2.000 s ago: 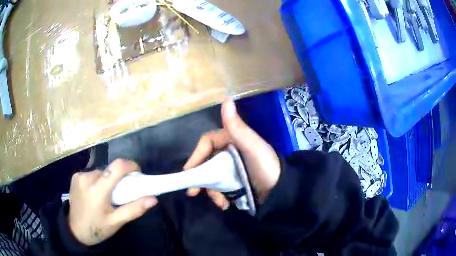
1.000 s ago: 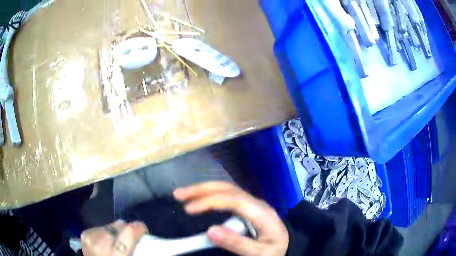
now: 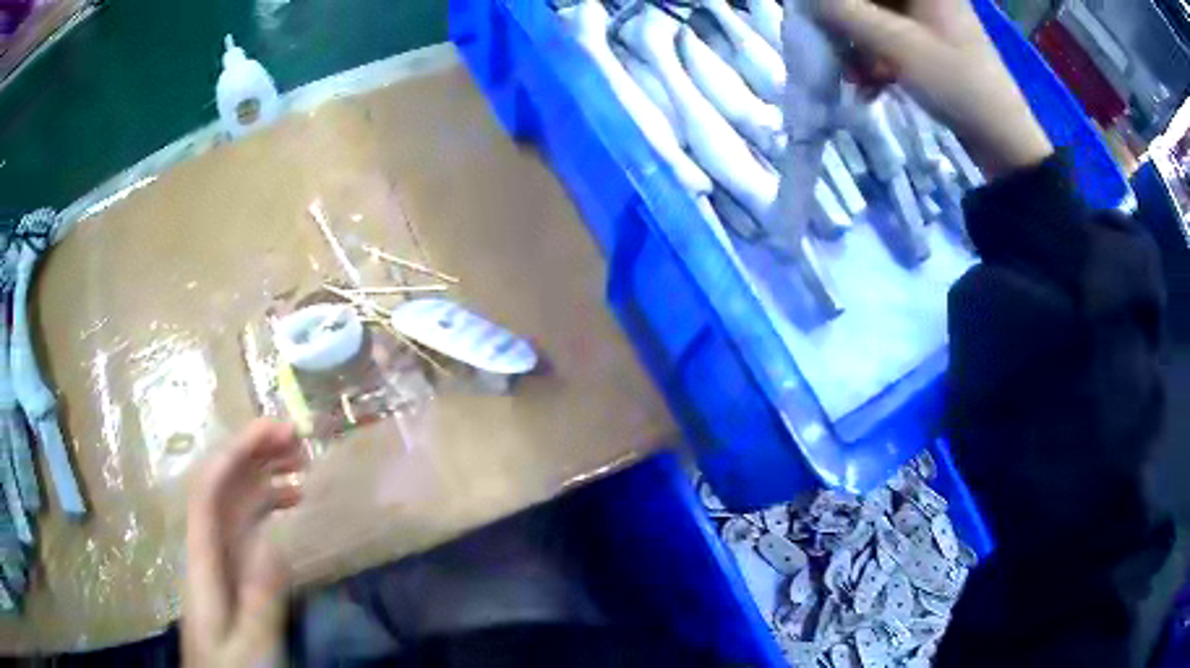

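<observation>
My right hand point(image 3: 914, 52) is at the top right over the upper blue tray point(image 3: 770, 418). Its fingers are closed on the upper end of a blurred, pale leg part point(image 3: 807, 144), which hangs down over the other legs. My left hand point(image 3: 242, 542) is blurred at the lower left, over the near part of the brown cardboard point(image 3: 509, 444). Its fingers are apart and it holds nothing. Several white leg parts point(image 3: 711, 98) lie in the tray on a white liner.
A glue cup point(image 3: 320, 337), thin sticks point(image 3: 392, 287) and a white printed tapered piece point(image 3: 463, 335) lie mid-table. A squeeze bottle point(image 3: 245, 91) stands at the far edge. Legs point(image 3: 39, 405) lie at left. The lower blue bin point(image 3: 744, 574) holds heaped sole plates point(image 3: 874, 574).
The leg held by both hands over the lap is no longer seen there. My right hand has moved up to the tray; my left hand has let go and is over the table. The view has shifted.
</observation>
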